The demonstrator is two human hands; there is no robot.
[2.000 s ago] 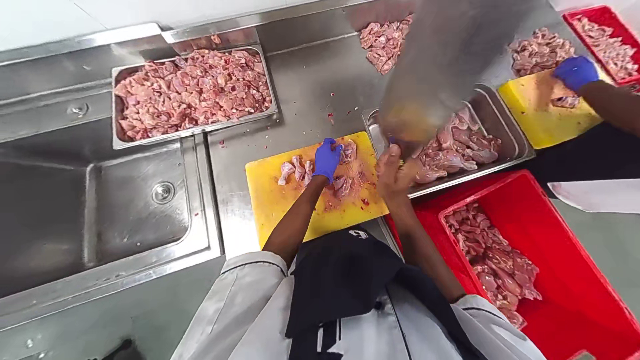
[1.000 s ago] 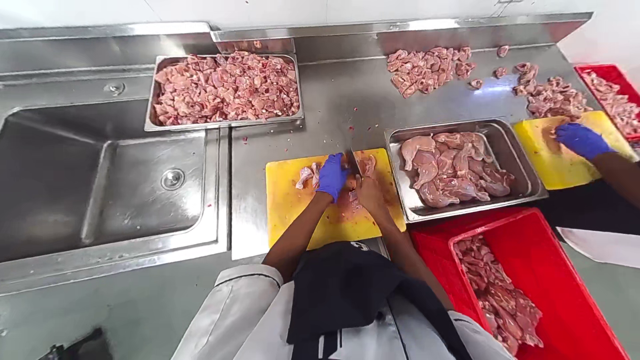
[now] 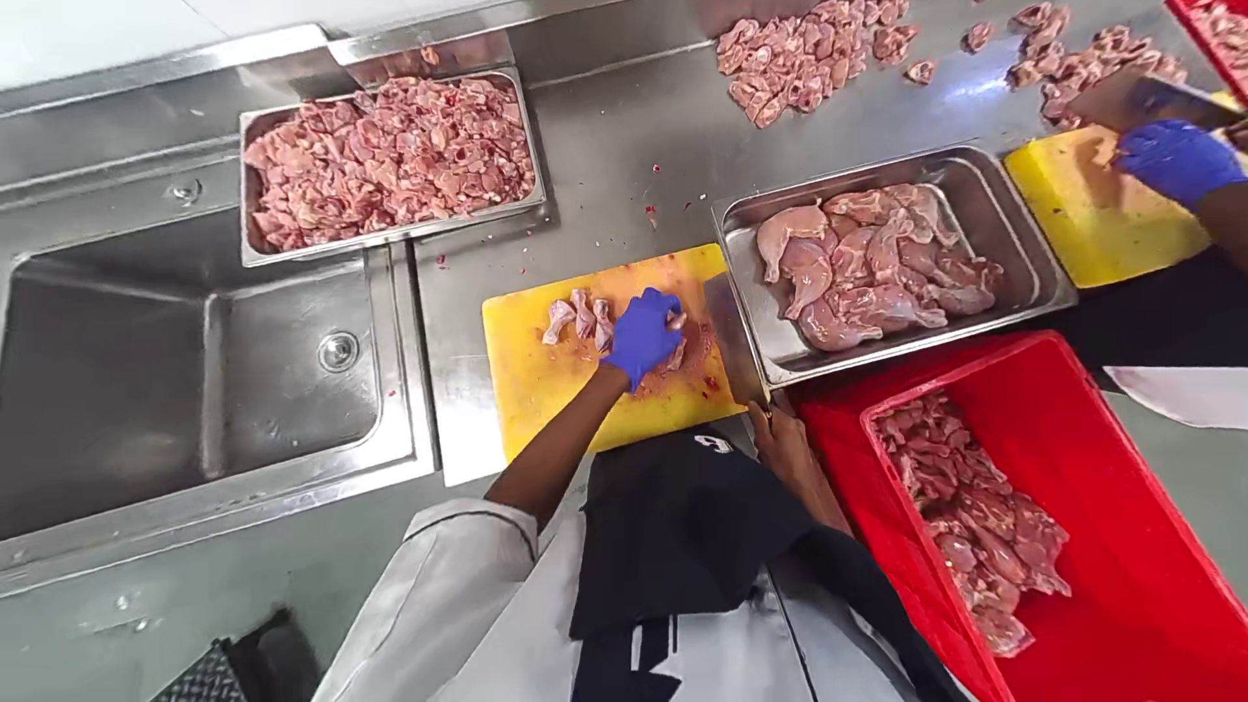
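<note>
On the yellow cutting board point(image 3: 546, 409), my left hand point(image 3: 643, 336), in a blue glove, is closed on a piece of raw chicken point(image 3: 675, 353). Several small chicken pieces point(image 3: 582, 314) lie just left of it. My bare right hand point(image 3: 785, 448) grips the handle of a cleaver point(image 3: 733, 336) at the board's right edge, its broad blade pointing away from me beside the steel pan. Raw chicken legs point(image 3: 882, 258) lie in that steel pan point(image 3: 1033, 229).
A tray point(image 3: 541, 180) heaped with cut chicken stands at the back left, beside a steel sink point(image 3: 273, 361). Chicken piles point(image 3: 809, 58) lie on the counter. At right, a co-worker's gloved hand point(image 3: 1180, 161) is over another yellow board point(image 3: 1082, 210). A red crate point(image 3: 1102, 468) holds chicken at lower right.
My right hand has moved from near my left hand on the board to the board's right edge, with the cleaver. The co-worker's cleaver now shows at right.
</note>
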